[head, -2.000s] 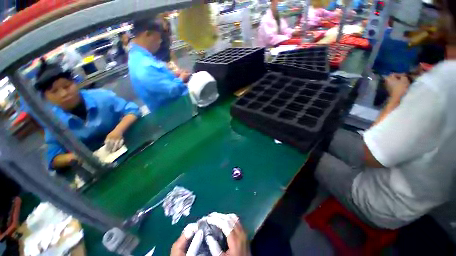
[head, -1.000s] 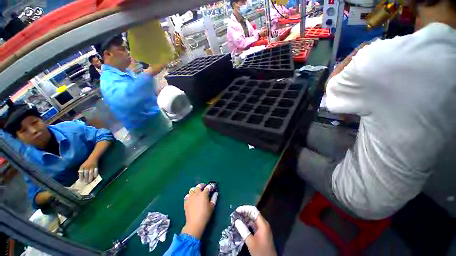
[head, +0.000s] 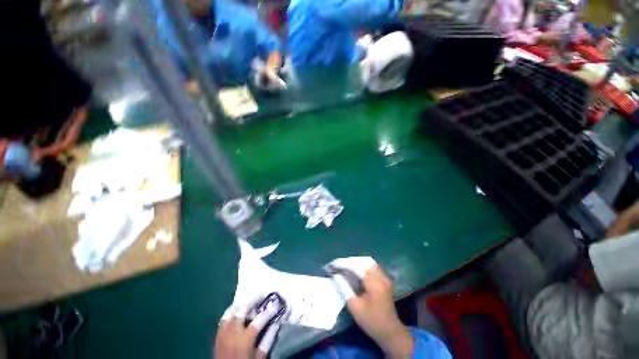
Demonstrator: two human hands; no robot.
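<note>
My left hand (head: 245,332), with white finger cots, is at the bottom edge, partly cut off. Its fingers hold a small dark smartwatch head (head: 270,306) over the white spread cloth (head: 306,298). My right hand (head: 373,301), also with white cots, is at the cloth's right side. It grips a grey-white crumpled wiping cloth (head: 348,278), blurred. The two hands are apart. A crumpled used cloth (head: 320,206) lies alone on the green mat beyond them.
The whitish bottle (head: 239,217) stands at the slanting metal post (head: 189,119). A white cloth pile (head: 115,189) lies on a brown board (head: 42,263) at left. Black compartment trays (head: 515,137) are at right, near a seated person (head: 560,294).
The view has swung left and down. My left hand has moved back from the open mat with the watch head to the spread cloth. My right hand still grips the wiping cloth.
</note>
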